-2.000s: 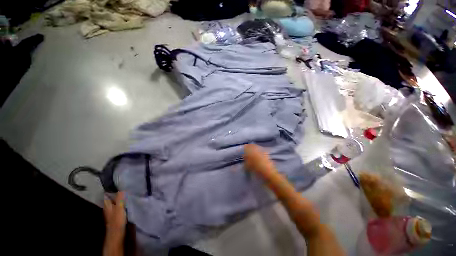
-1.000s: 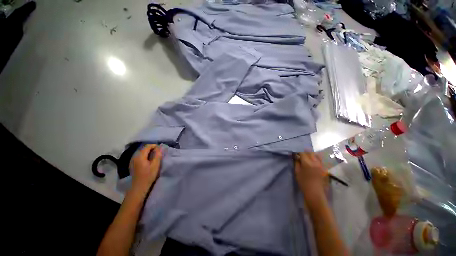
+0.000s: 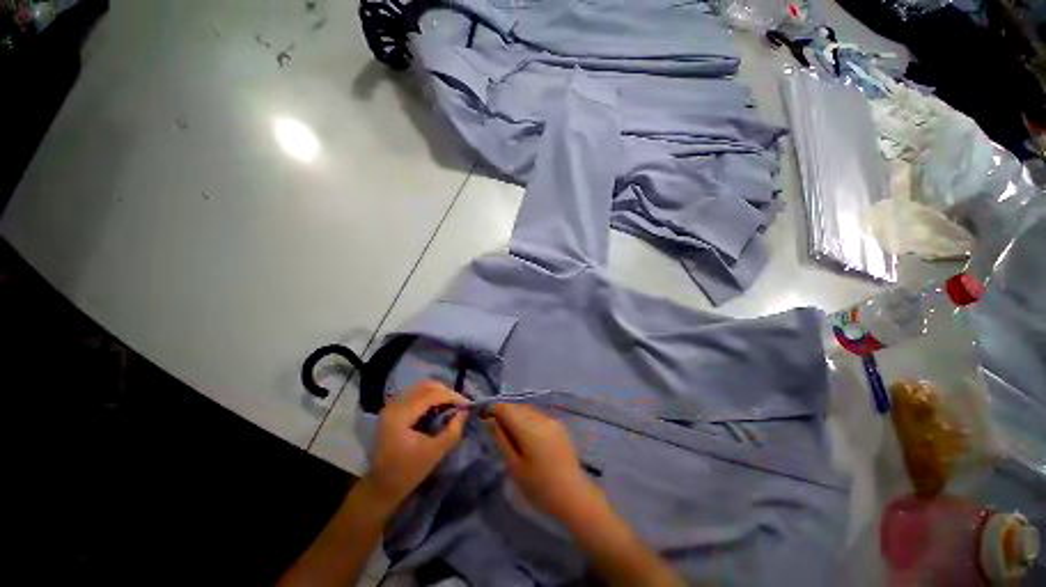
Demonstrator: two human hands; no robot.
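Observation:
A blue-grey shirt [image 3: 677, 344] lies on the white table with its collar to the left. A black hanger hook [image 3: 333, 369] sticks out of the collar. One sleeve [image 3: 570, 172] points up the table. My left hand [image 3: 415, 438] is closed on the shirt's front edge just below the collar. My right hand [image 3: 533, 453] pinches the same edge close beside it. The small dark tip of a tool [image 3: 591, 468] shows past my right hand. The cloth between my fingers is partly hidden.
A pile of blue-grey shirts [image 3: 642, 98] with black hooks lies further up the white table [image 3: 229, 229]. At the right are clear poly bags [image 3: 843, 172], a red-capped bottle [image 3: 906, 315], a blue pen [image 3: 876, 382], a bag with orange-brown contents [image 3: 923, 436] and a pink bottle [image 3: 935, 539].
My right hand has moved left from the hem end to beside my left hand near the collar. The sleeve now points up the table, and the shirt front lies spread differently.

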